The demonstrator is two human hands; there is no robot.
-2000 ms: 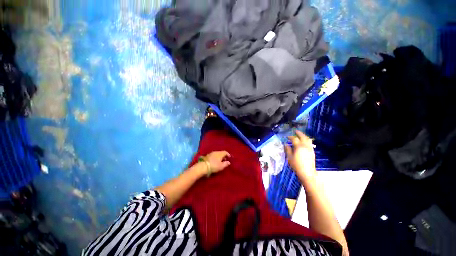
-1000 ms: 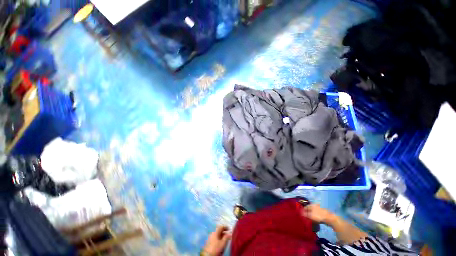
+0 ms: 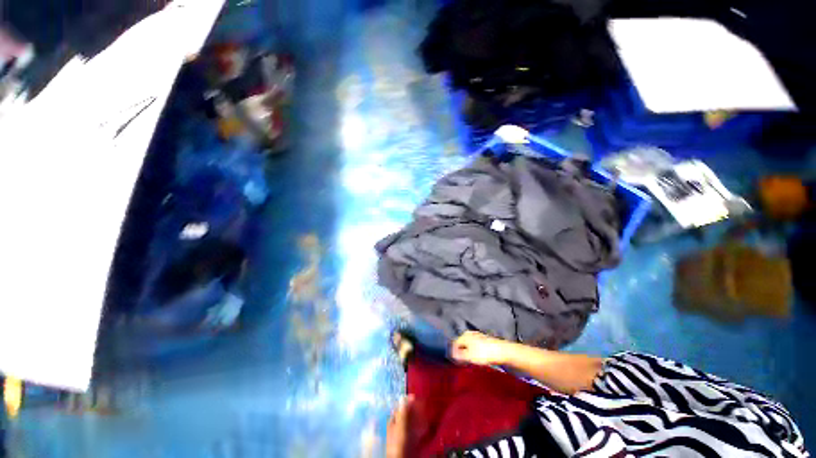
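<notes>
A heap of grey garments with a small white tag on it fills a blue crate on the floor in front of me. My right hand is at the near edge of the heap, over the dark red lap cloth. Its fingers look curled and blurred; I cannot tell whether they hold the cloth. My left hand is small and blurred at the left side of the red cloth, near the picture's bottom edge; its fingers cannot be made out.
Black cloth is piled beyond the crate. A white board or tabletop is at upper right, with clear plastic bags below it. A brown box-like thing stands at right. A large white tabletop is at left.
The view has turned and shifted. The grey heap and crate now lie at a different angle, and a large white surface shows at left. My right arm now reaches across the lap from the right.
</notes>
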